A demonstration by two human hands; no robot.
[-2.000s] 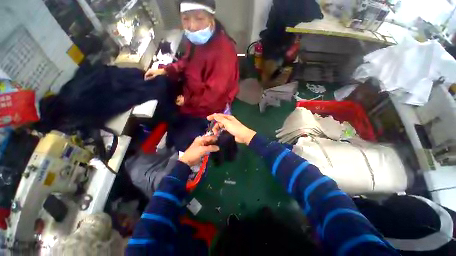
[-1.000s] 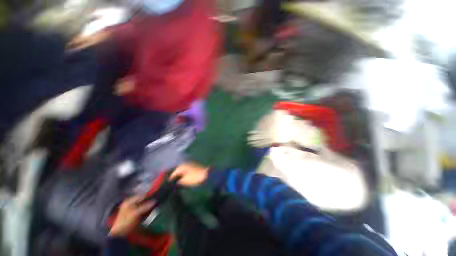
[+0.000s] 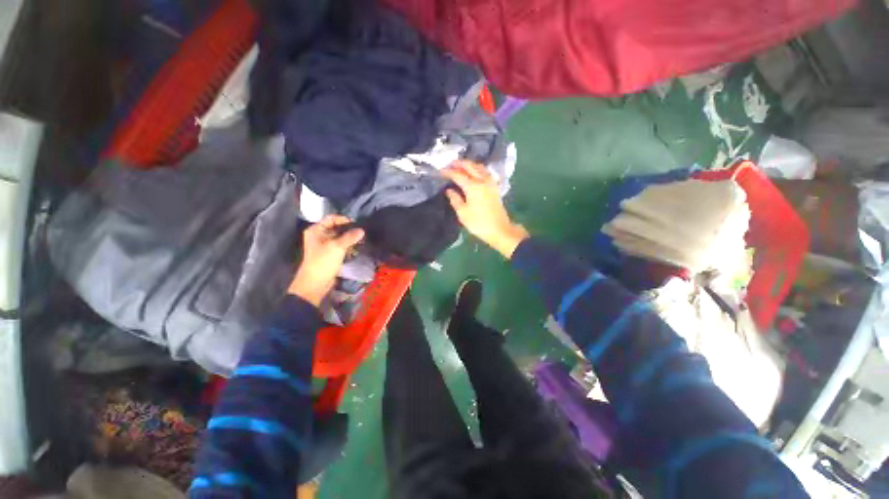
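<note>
A black cloth piece (image 3: 414, 232) is stretched between my two hands, above a red-orange basket (image 3: 375, 322) full of cloth. My left hand (image 3: 324, 257) pinches its left end between thumb and fingers. My right hand (image 3: 483, 208) is at its upper right edge, fingers on the cloth. Grey garment pieces (image 3: 185, 253) and navy cloth (image 3: 366, 107) are heaped in and over the basket, behind and left of my hands.
A coworker's dark red garment (image 3: 624, 44) fills the top edge. Cream cut pieces (image 3: 682, 226) lie in a red basket (image 3: 775, 244) at right, with a white bundle (image 3: 721, 346) below. Another red basket side (image 3: 185, 93) is at upper left. The floor (image 3: 575, 146) is green.
The view has turned down toward the floor and basket. My hands have moved from in front of the coworker to over the basket, with the black cloth now spread between them.
</note>
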